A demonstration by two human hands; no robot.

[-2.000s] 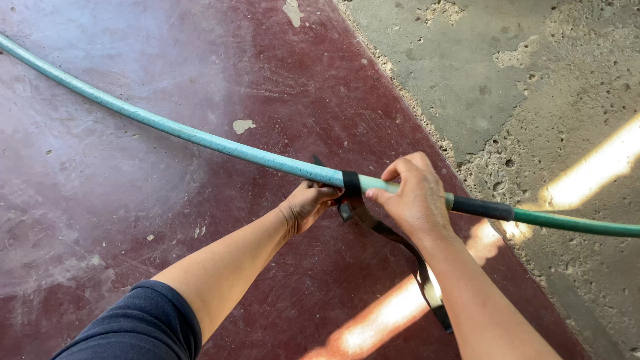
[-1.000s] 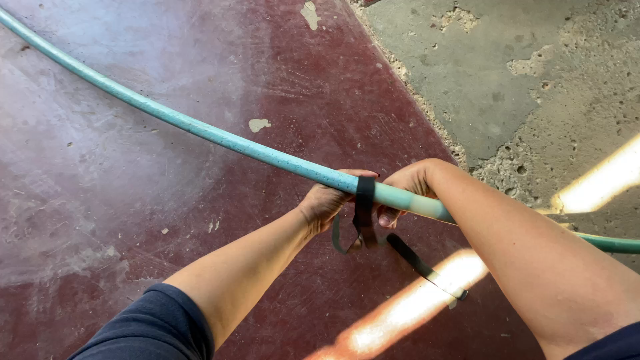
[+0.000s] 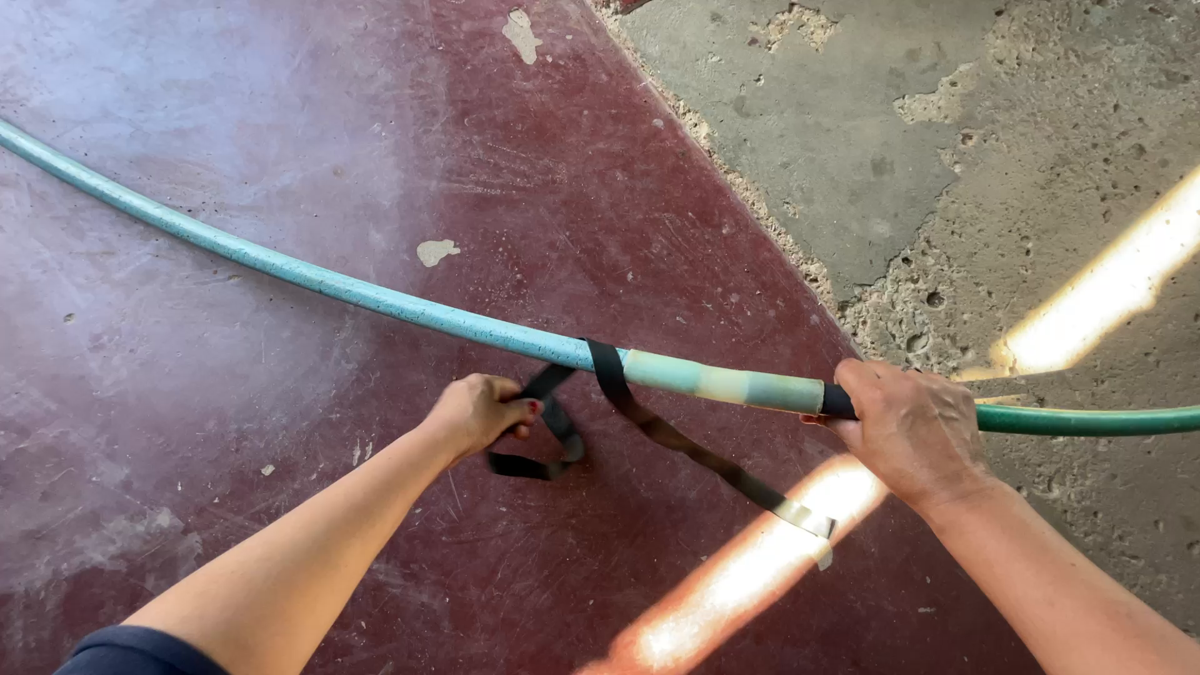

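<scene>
A light blue hose (image 3: 366,294) curves across the view and meets a pale translucent sleeve (image 3: 722,382). Right of the sleeve come a black section (image 3: 837,400) and a thinner green hose (image 3: 1078,420). My right hand (image 3: 905,427) is closed around the join there, hiding part of the black section. A flat black strap (image 3: 656,429) loops over the blue hose just left of the sleeve. One end of it hangs down to the right. My left hand (image 3: 486,412) pinches the strap's other part below the hose, where it forms a loose loop.
Beneath the hose lies a worn dark red painted floor (image 3: 309,469) with chipped spots. Rough, pitted grey concrete (image 3: 1059,216) borders it along a diagonal edge at the upper right. Bright strips of sunlight cross both surfaces.
My left hand has left the blue hose and moved down-left with part of the strap. My right hand has moved right, from the strap and sleeve to the black section.
</scene>
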